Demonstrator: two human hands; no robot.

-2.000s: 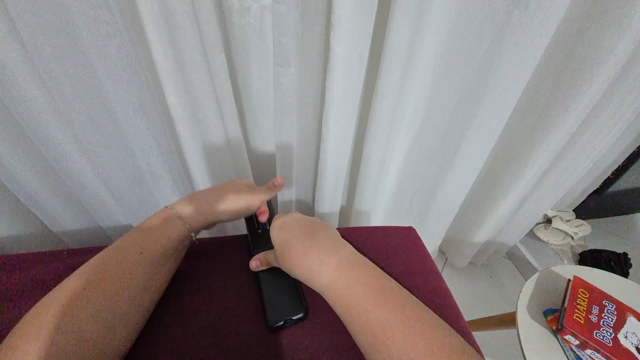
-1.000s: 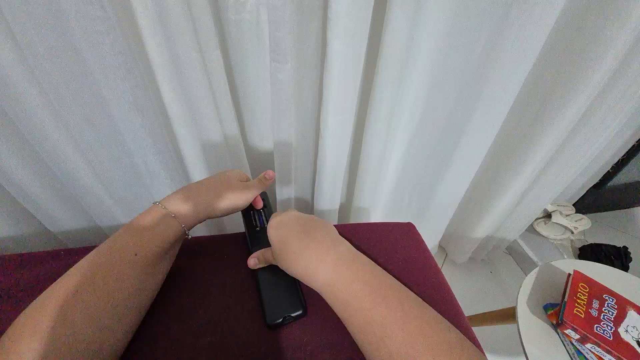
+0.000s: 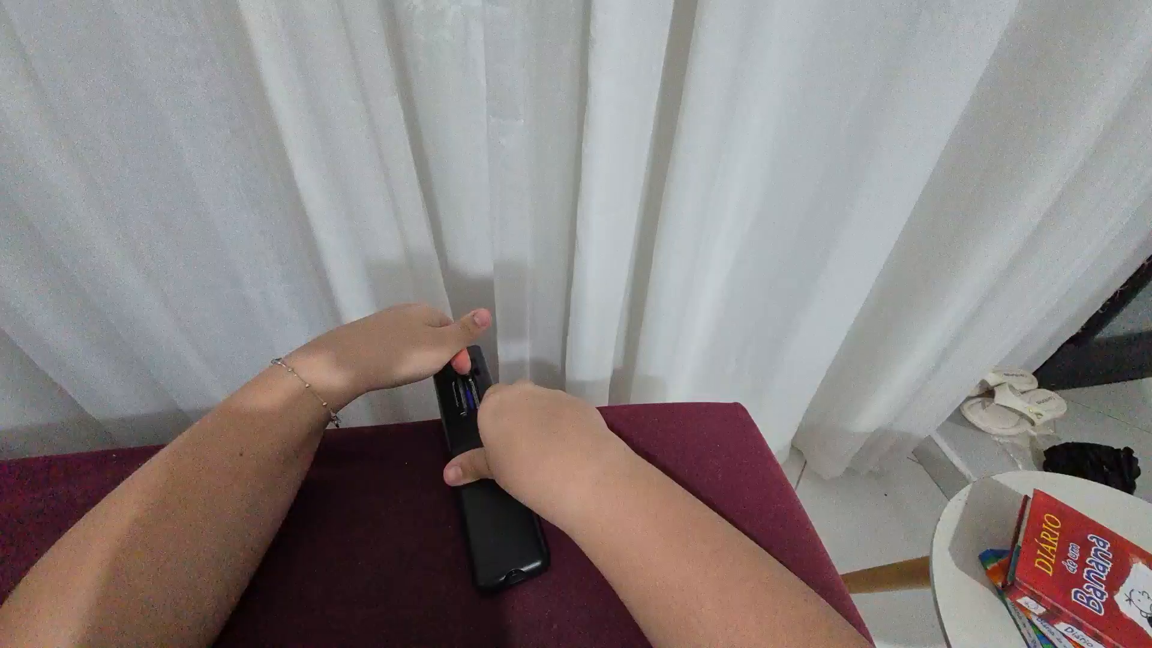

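A black remote control lies on a maroon upholstered seat, its long axis pointing away from me. Near its far end the battery compartment is uncovered, with what looks like a battery inside. My left hand, with a thin bracelet at the wrist, is at the far end, fingertips on the remote and thumb raised. My right hand grips the remote around its middle from the right side, thumb across its upper face. The fingers of my right hand are partly hidden behind the hand itself.
White curtains hang just behind the seat's far edge. At the lower right a round white table on a wooden leg holds a red book on top of others. White sandals and a black item are on the tiled floor beyond it.
My left hand has shifted slightly on the far end of the remote, and more of the battery compartment shows than two seconds ago. My right hand keeps its grip.
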